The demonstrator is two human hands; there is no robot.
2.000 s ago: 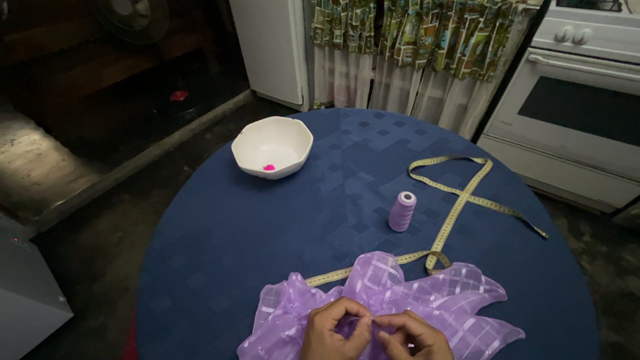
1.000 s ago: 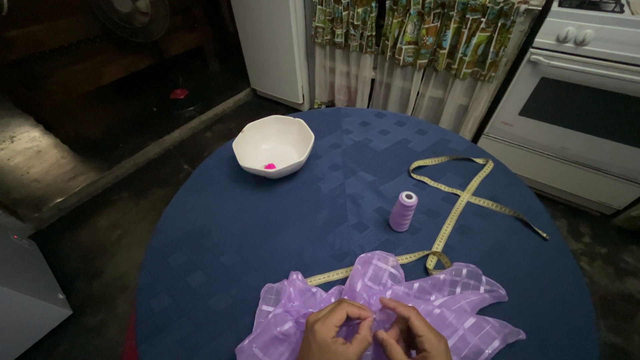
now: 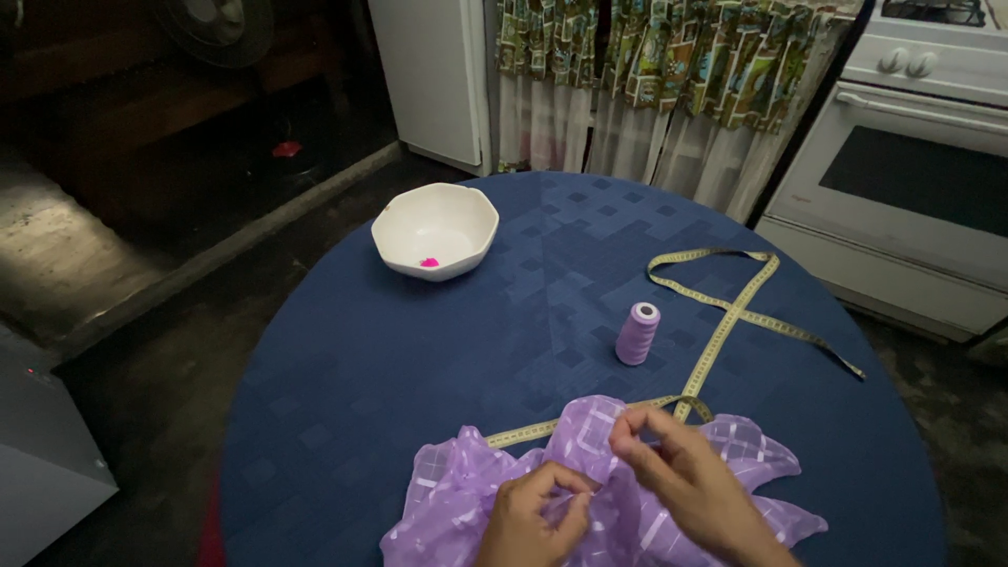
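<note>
Sheer purple fabric with a pale check pattern (image 3: pixel 465 492) lies bunched at the near edge of the table. My left hand (image 3: pixel 539 512) pinches a bit of this fabric between thumb and fingertips. Above and to the right of it, my right hand (image 3: pixel 677 465) is raised over the cloth with thumb and fingertips pressed together; whether a needle or thread is between them cannot be seen. A cone of purple thread (image 3: pixel 637 335) stands upright beyond my right hand. A yellow measuring tape (image 3: pixel 720 331) loops across the table, and part of it runs behind the fabric.
A white octagonal bowl (image 3: pixel 435 228) with a small bright pink thing (image 3: pixel 429 262) inside sits toward the far left of the round table with a blue cloth (image 3: pixel 354 378). Beyond the table are a white oven (image 3: pixel 906 165), patterned curtains (image 3: pixel 669 63) and a fan (image 3: pixel 216 24).
My right hand has moved up and away from my left hand; the two were close together at the fabric before. My left hand stays at the cloth.
</note>
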